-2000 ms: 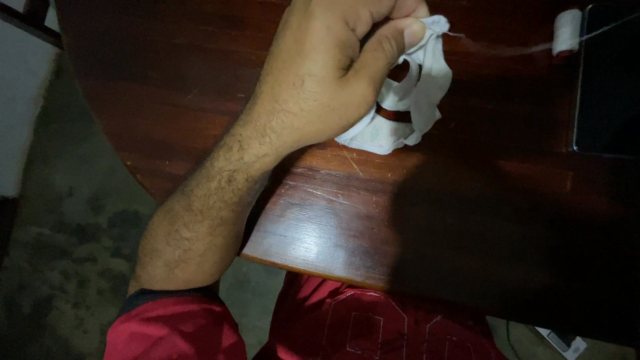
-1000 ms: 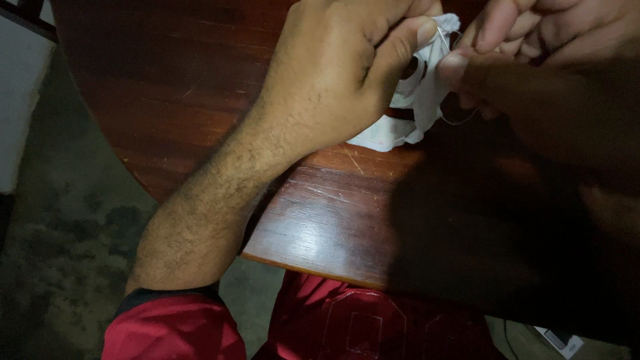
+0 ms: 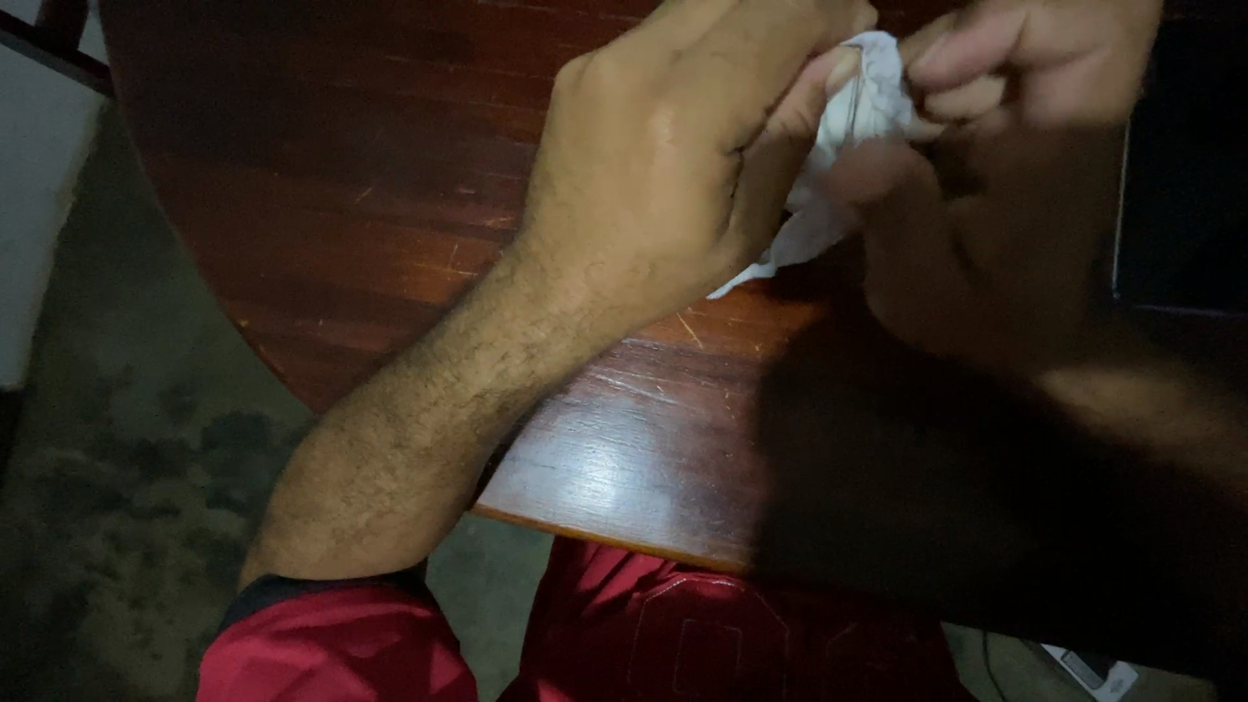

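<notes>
My left hand (image 3: 663,146) pinches a piece of white cloth (image 3: 824,210) between thumb and fingers, above the dark wooden table. The cloth hangs down from the grip, with its lower corner near the tabletop. Close against the cloth's right side is my right hand (image 3: 975,166), blurred and partly in shadow, with its thumb in front of the fabric. Whether its fingers hold the cloth, a thread or a needle cannot be told. The spool of white thread is not visible in this frame.
The polished wooden table (image 3: 604,458) has a curved edge on the left and near side. A dark flat object with a thin light rim (image 3: 1185,195) lies at the right. A white object (image 3: 1092,673) and a cable are below the table, at the bottom right.
My right hand came in from the right to the cloth and is now in a different pose, blurred. The cloth's visible openings are now covered or folded. My left hand keeps its pinch.
</notes>
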